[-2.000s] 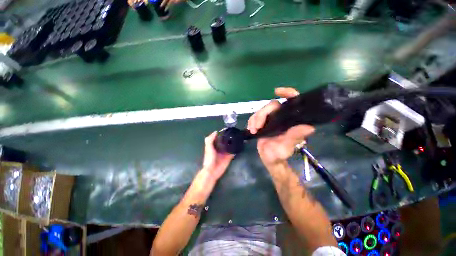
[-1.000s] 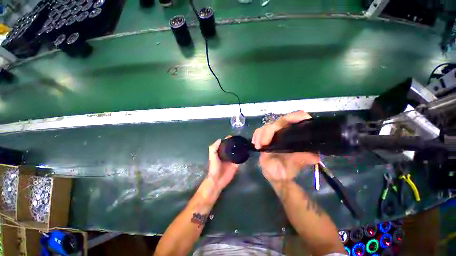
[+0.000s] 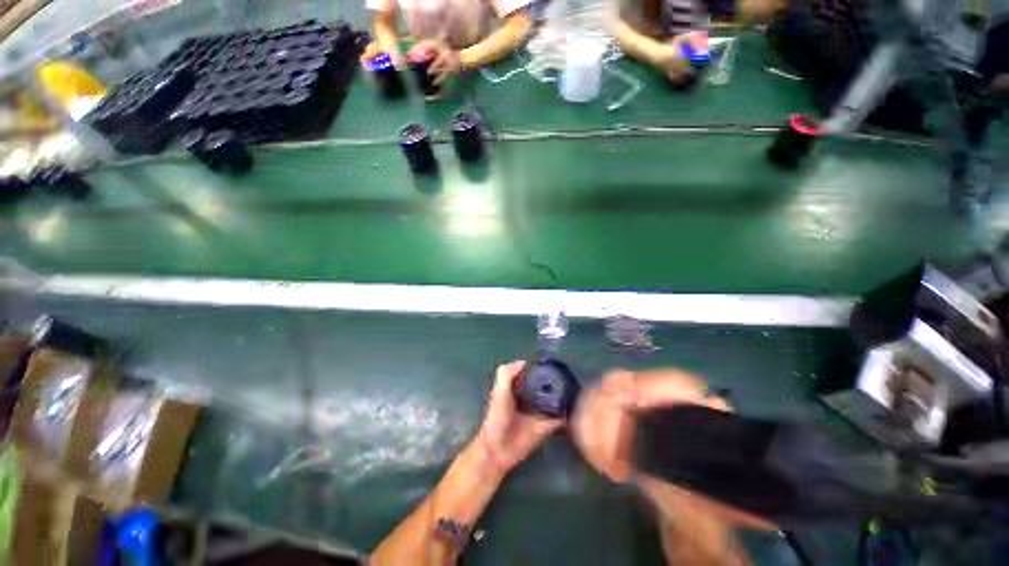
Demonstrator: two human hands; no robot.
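Note:
My left hand [image 3: 510, 421] is closed around a black cylindrical housing [image 3: 548, 387], held with its round end face up over the green bench. My right hand [image 3: 631, 411] is wrapped around a thick black tool [image 3: 719, 451], blurred, which extends to the right on a dark arm or cable. The tool's tip is hidden or too blurred to see; the hand is just right of the housing. A small clear round piece [image 3: 552, 325] lies at the white strip, with a small pile of shiny screws or washers [image 3: 631, 332] to its right.
Two black housings [image 3: 418, 148] and a red-topped one [image 3: 794, 142] stand on the green conveyor. A black tray [image 3: 232, 83] is at upper left, boxes of parts [image 3: 133, 442] at lower left, a metal machine [image 3: 918, 370] at right. Other people's hands [image 3: 440, 63] hold housings opposite.
The view has shifted, showing more of the far side. The tool has moved away from the housing's face to the right and tilted down. A red-topped housing and people's hands now show.

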